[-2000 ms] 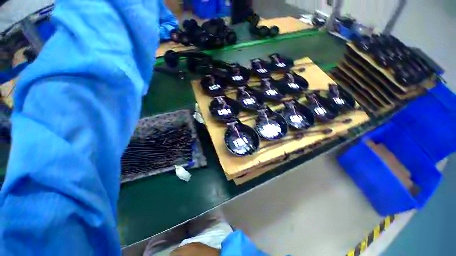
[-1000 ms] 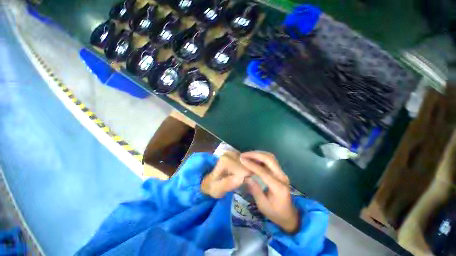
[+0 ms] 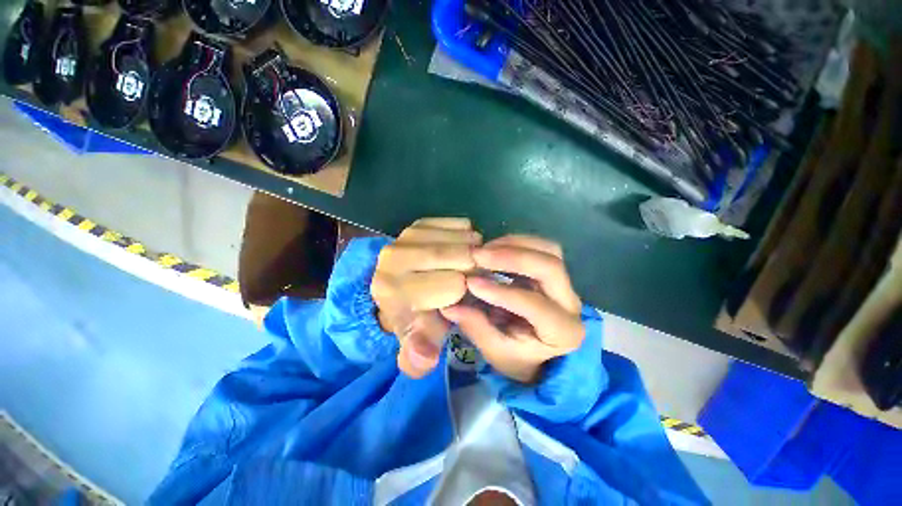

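My left hand and my right hand are bare and meet fingertip to fingertip at the bench's front edge. Their fingers are curled, and I cannot tell if anything small is between them. Black round housings with white centre parts and thin red and white wires lie in rows on a cardboard sheet at the upper left. A cable heap lies at the upper right on grey wrap, with a blue holder showing at its end. A whitish squeeze bottle lies near the cables.
The dark green bench mat lies beyond my hands. Brown cardboard dividers stand at the right. An open cardboard box is below the bench edge at the left. Blue bins are below at the lower right, and yellow-black tape marks the floor.
The view has moved closer to the hands and bench. My hands were blurred and touching a second ago and are still together, now with the fingertips meeting. The housings and cables now sit higher in view.
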